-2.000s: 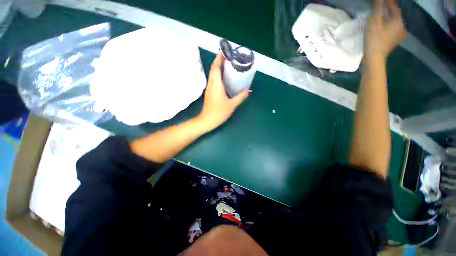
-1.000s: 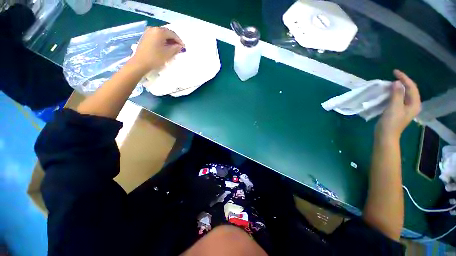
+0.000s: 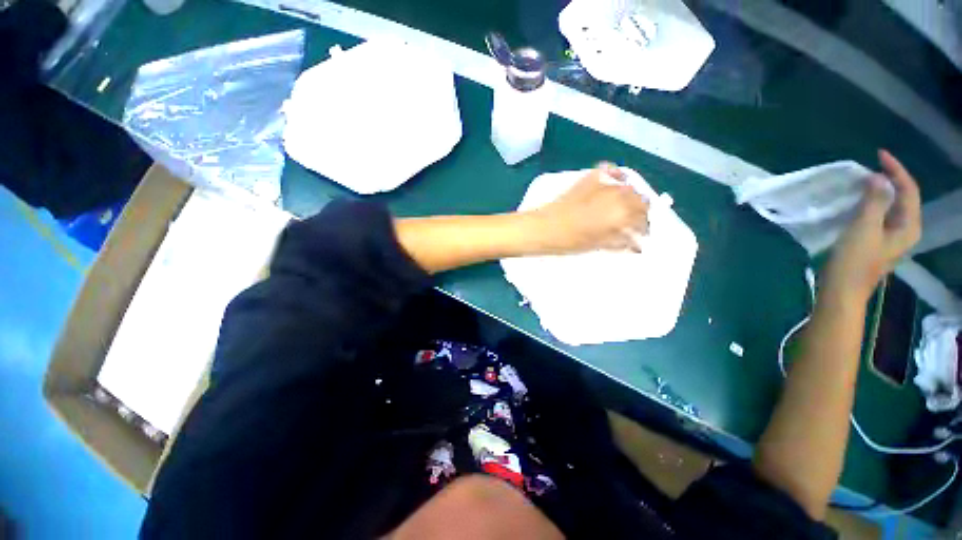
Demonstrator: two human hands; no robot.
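Observation:
A white hexagonal housing [image 3: 612, 301] lies flat on the green bench in front of me. My left hand [image 3: 596, 214] is over its upper part with bent fingers touching or gripping it; the fingertips are overexposed, so the hold is not clear. My right hand [image 3: 878, 227] is raised at the right and holds a limp white cloth [image 3: 818, 200] by one side. A white bottle [image 3: 519, 121] with a grey top stands behind the housing, with nothing holding it. Another white housing [image 3: 371, 116] lies to its left.
A clear plastic bag [image 3: 216, 105] lies at the left. A third housing [image 3: 636, 42] lies beyond the pale bench rail. An open carton [image 3: 79, 343] with white pieces is below the bench edge. A phone [image 3: 893, 332], a white wad [image 3: 939, 364] and a white cable [image 3: 897, 448] are at the right.
My left hand has moved right from the left housings, and one housing now lies in the middle of the bench. My right hand first reached far back, then came nearer with the cloth.

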